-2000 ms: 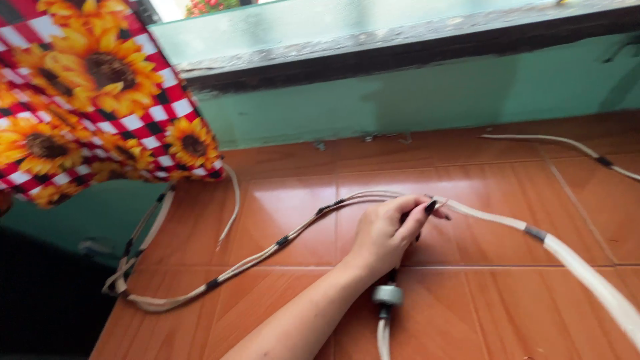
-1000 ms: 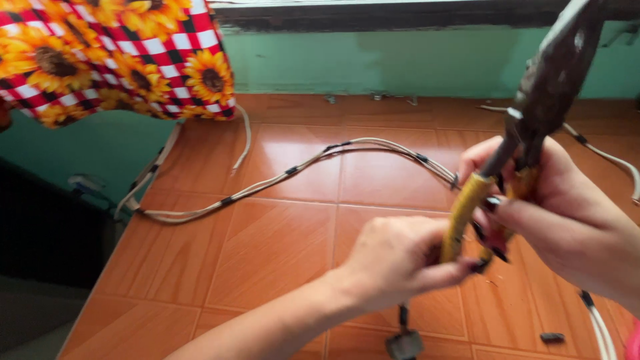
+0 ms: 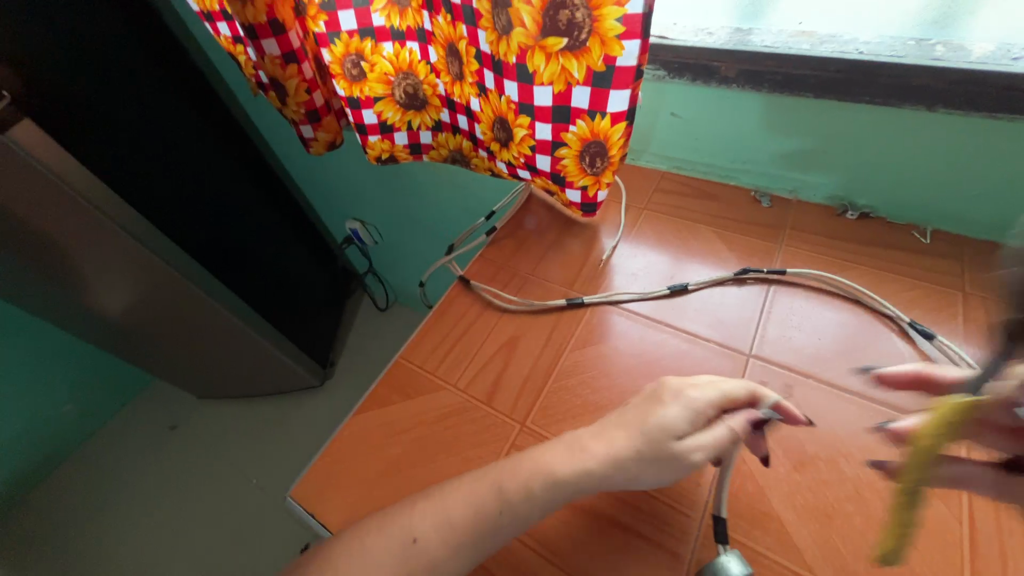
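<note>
My left hand (image 3: pixel 696 432) pinches the end of a white cable (image 3: pixel 722 488) between thumb and fingers, over the tiled counter. Black tape wraps this cable lower down, above a grey round fitting (image 3: pixel 726 564) cut off by the bottom edge. At the right edge my right hand (image 3: pixel 952 424) is blurred, its fingers spread around pliers with yellow handles (image 3: pixel 932 480); the jaws are dark and barely visible. Behind both hands a taped run of white cables (image 3: pixel 640 296) crosses the counter from its left edge to near my right hand.
A sunflower-print checked curtain (image 3: pixel 496 88) hangs over the counter's back left. A loose cable end (image 3: pixel 620 232) lies below it. Metal clips (image 3: pixel 854 211) lie along the green wall. An outlet with a plugged-in cord (image 3: pixel 362 234) and a dark appliance (image 3: pixel 200 208) stand left of the tiled counter (image 3: pixel 448 400).
My left hand has let go of the yellow-handled pliers and holds a cable end. The pliers remain with my right hand, now at the right edge. The view has swung left.
</note>
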